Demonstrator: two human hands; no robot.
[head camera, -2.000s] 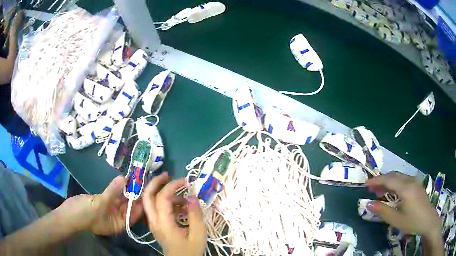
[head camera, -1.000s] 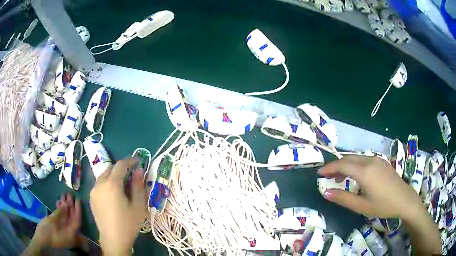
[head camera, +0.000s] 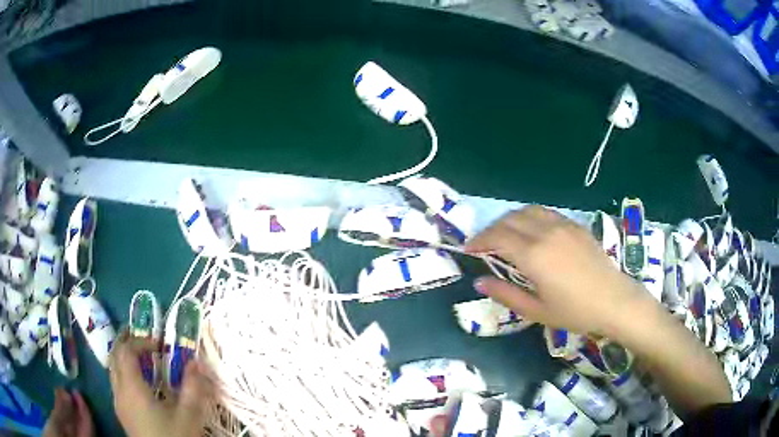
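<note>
My left hand (head camera: 162, 388) is at the lower left, fingers around the lower part of an open half-assembled unit (head camera: 144, 314) with a green board at its top. A second open unit (head camera: 183, 335), green above and blue-red below, lies beside it against my fingers. My right hand (head camera: 555, 273) is right of centre, palm down, thumb and fingers apart. Thin cords (head camera: 506, 266) show between them; whether they are gripped is unclear. A printed white shell (head camera: 408, 273) lies left of my right hand, and another (head camera: 491, 316) lies below it. A tangled cord heap (head camera: 282, 350) lies between my hands.
A metal rail (head camera: 128, 179) separates the bench from the green belt (head camera: 282, 94), which carries several white units. Piled units (head camera: 726, 299) lie at the right; more shells (head camera: 26, 256) lie at the left. Another person's fingers (head camera: 68, 414) show at the lower left edge.
The view has swung right, shifting the scene leftward. The other person's hand has let go of an open unit and drawn back; my left hand has come onto it. My right hand has moved toward the shells near the rail.
</note>
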